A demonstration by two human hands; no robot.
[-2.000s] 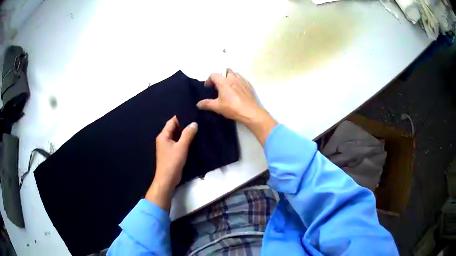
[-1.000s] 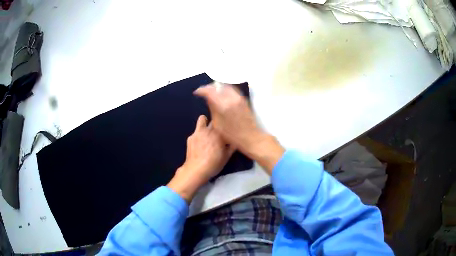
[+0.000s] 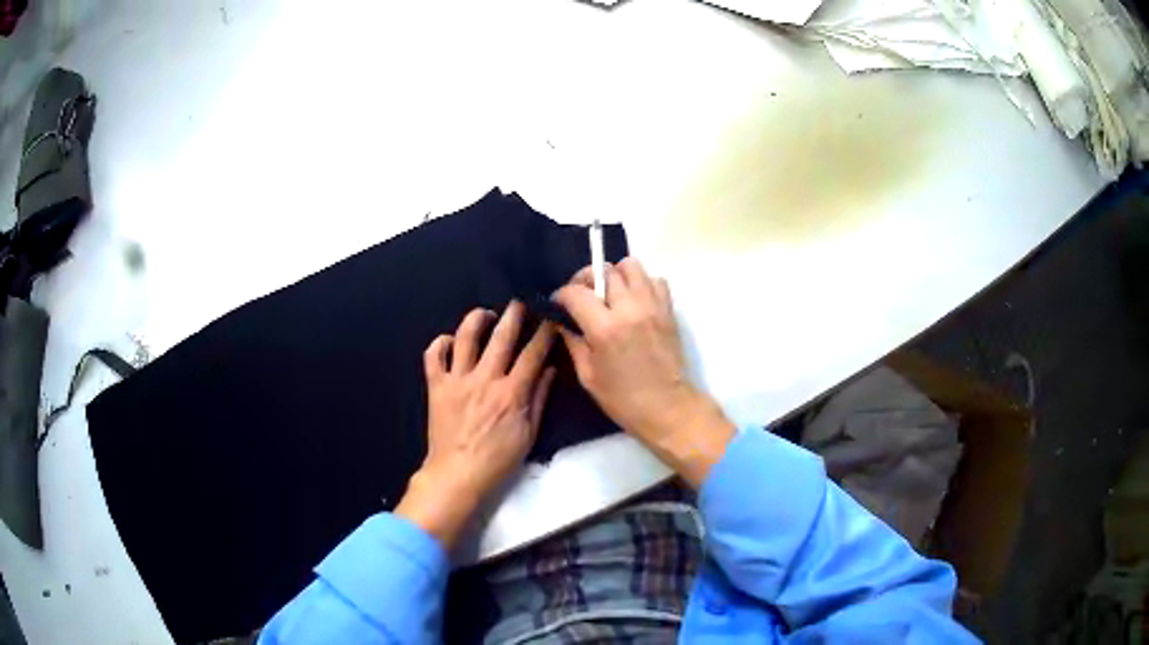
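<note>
Dark cut panels (image 3: 290, 378) lie flat on the white table, with a curved notch at their upper right end. My left hand (image 3: 485, 391) lies on the cloth, palm down with fingers spread, near the right end. My right hand (image 3: 624, 340) is just to its right. It holds a thin white marking pen (image 3: 599, 258) that points up between its fingers, and its thumb and fingertips pinch a lifted fold of the top cloth. What lies under the fingertips is hidden.
A tied grey bundle (image 3: 53, 158) and a grey roll (image 3: 20, 416) lie at the table's left. A loose dark tie strip (image 3: 88, 365) is beside the cloth. Cream bundles (image 3: 1058, 76) are at the upper right. An open cardboard box (image 3: 995, 479) with pale pieces stands below the table's edge.
My left hand has spread flat on the cloth. My right hand has moved slightly right and down, and the pen now shows upright in it. The cloth's right end is rumpled.
</note>
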